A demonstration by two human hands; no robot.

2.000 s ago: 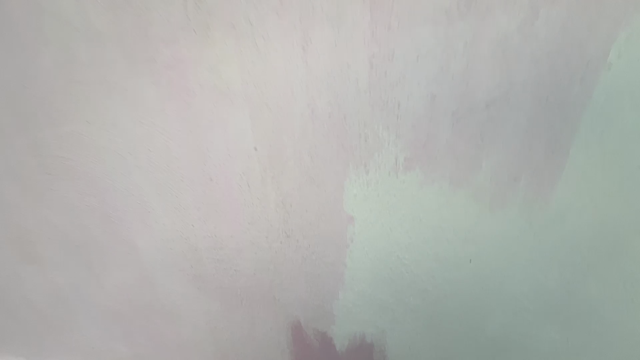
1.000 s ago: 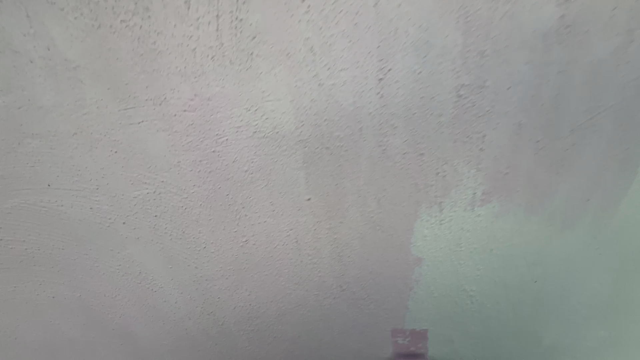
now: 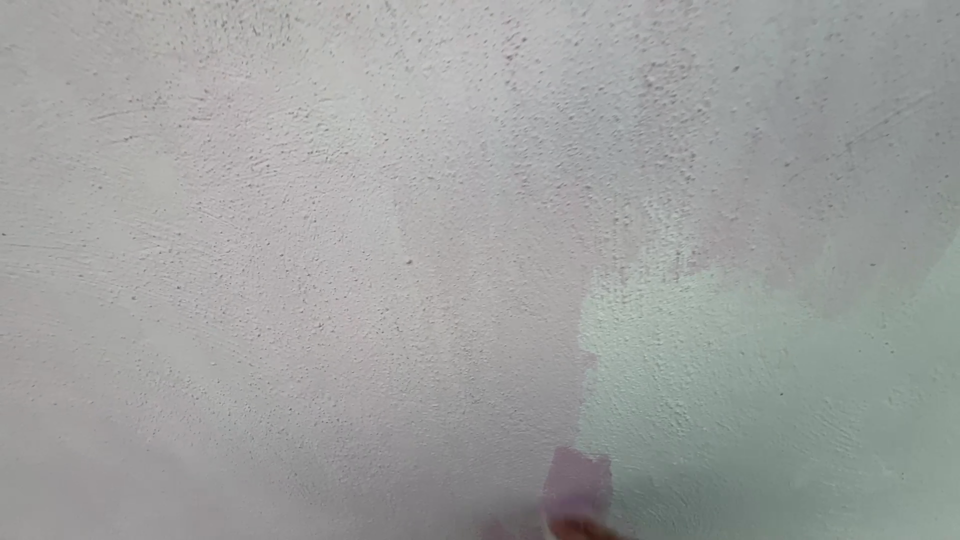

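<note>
A rough painted wall (image 3: 375,285) fills the head view, pale grey-pink over most of it. Pale green paint (image 3: 720,390) covers the lower right, with a ragged border against the pink. A darker mauve patch of paint (image 3: 577,476) lies at the bottom, right of the middle, along that border. Just below it, a blurred reddish-brown thing (image 3: 585,529) shows at the bottom edge; whether it is part of a brush or a finger cannot be told. Neither my left hand nor my right hand can be made out.
The wall surface has small bumps and brush-like streaks. A soft shadow falls across its lower part around the mauve patch.
The reddish-brown thing has come into view at the bottom edge. More of the mauve patch shows than one second ago, and the view has shifted somewhat.
</note>
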